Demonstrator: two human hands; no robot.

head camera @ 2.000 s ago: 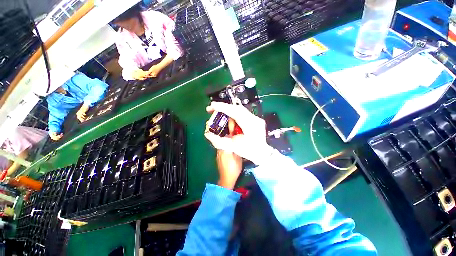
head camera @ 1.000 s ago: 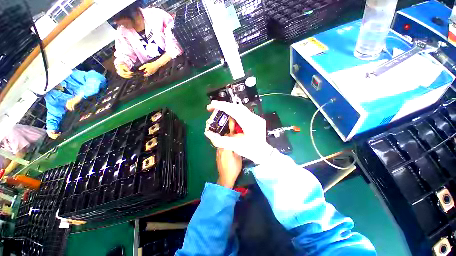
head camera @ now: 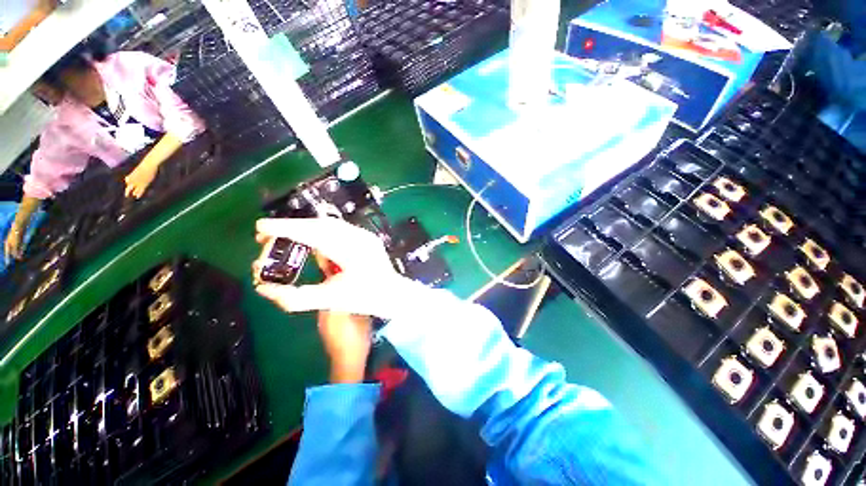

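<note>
My right hand point(head camera: 342, 271) holds a small dark square part point(head camera: 283, 261) between thumb and fingers, at the left of the black fixture point(head camera: 328, 195). My left hand point(head camera: 346, 332) is behind and below my right hand; its fingers are mostly hidden, so its grip cannot be told. A bit of red shows between the hands. The fixture stands on a black flat base point(head camera: 418, 252) with a red-tipped lever point(head camera: 432, 247) at its right side.
A black tray stack point(head camera: 114, 370) with several gold squares is at the left. A large black tray point(head camera: 655, 285) with many gold squares is at the right. Blue boxes point(head camera: 494, 199) stand behind, one bearing a clear cylinder point(head camera: 534, 52). A pale tube loops to the fixture. A person in pink point(head camera: 104, 123) sits across.
The view has turned right, so the fixture, hands and left stack sit further left and more of the right tray shows. My right hand still holds the dark part.
</note>
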